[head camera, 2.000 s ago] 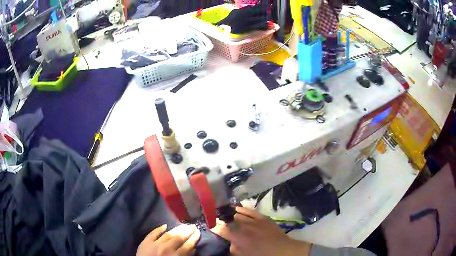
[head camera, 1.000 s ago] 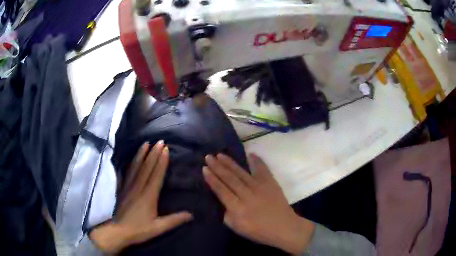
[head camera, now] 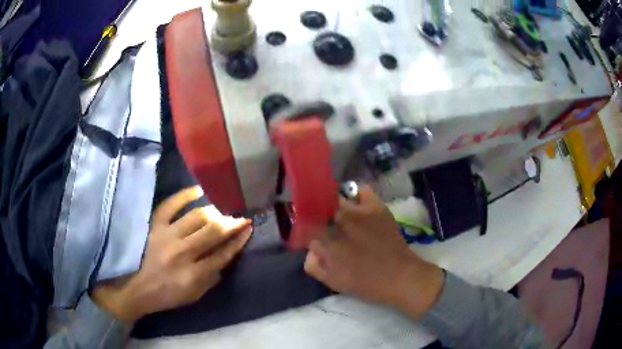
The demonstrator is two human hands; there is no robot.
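The dark garment panel (head camera: 252,283) lies on the table under the machine's red-ended head (head camera: 201,109). Pale grey-white lining (head camera: 126,198) with a dark strip across it lies at its left. My left hand (head camera: 187,252) rests on the cloth with bent fingers, the fingertips near the lit needle area. My right hand (head camera: 368,252) is right of the red take-up lever guard (head camera: 308,180), its fingers curled and partly behind the guard by the head. Whether either hand pinches the cloth is unclear. The needle and presser foot are mostly hidden.
A black block of cut pieces (head camera: 450,198) lies under the arm, with snips' green and blue handles (head camera: 416,232) beside it. A yellow packet (head camera: 592,160) and a pinkish board (head camera: 580,293) with a dark strip are at right. Dark cloth (head camera: 37,170) is draped at far left.
The view has moved closer to the machine head. Both hands have moved from flat on the cloth up beside the needle area. The panel is turned, and bare table now shows along its front edge.
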